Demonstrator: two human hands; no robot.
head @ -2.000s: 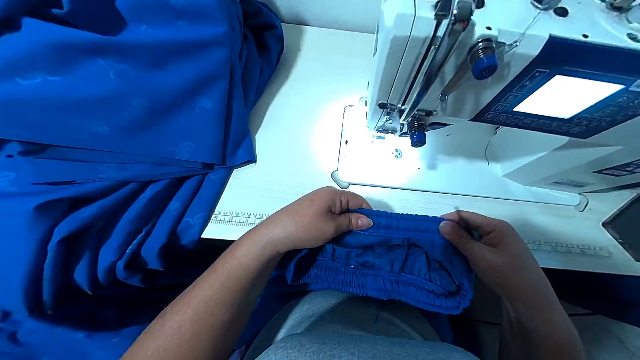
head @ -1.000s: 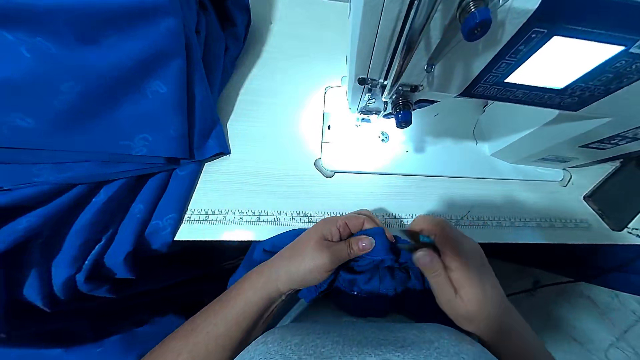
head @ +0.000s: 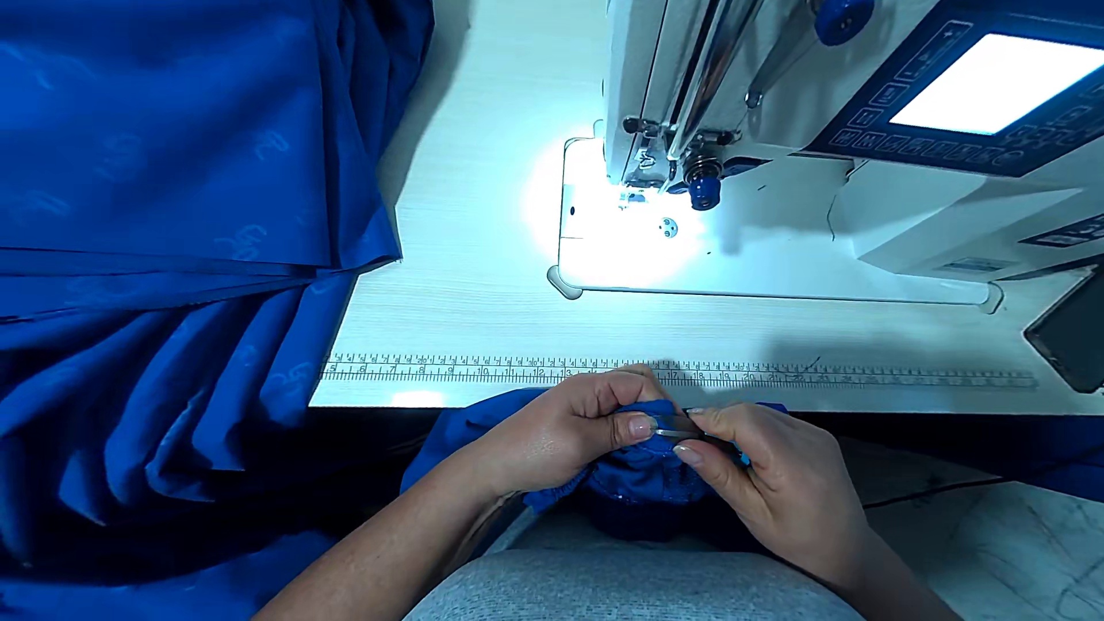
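Observation:
My left hand (head: 586, 423) pinches the gathered edge of a blue fabric piece (head: 642, 474) between thumb and fingers, just off the table's front edge. Close beside it, my right hand (head: 750, 466) grips a small dark metal tool, perhaps thread snips (head: 681, 431), whose tip touches the cloth by my left thumb. Most of the tool is hidden in the right hand. The fabric piece hangs over my lap.
A sewing machine (head: 957, 207) with a lit needle area and a bright display panel (head: 1000, 84) stands on the white table (head: 483, 319). A ruler scale (head: 517, 371) runs along the front edge. Blue cloth (head: 172, 155) is heaped at the left. A dark flat object (head: 1074, 332) lies at the right edge.
The fabric piece, spread between both hands two seconds ago, is now bunched at my left hand. My right hand has let go of its edge and now holds the small tool against it.

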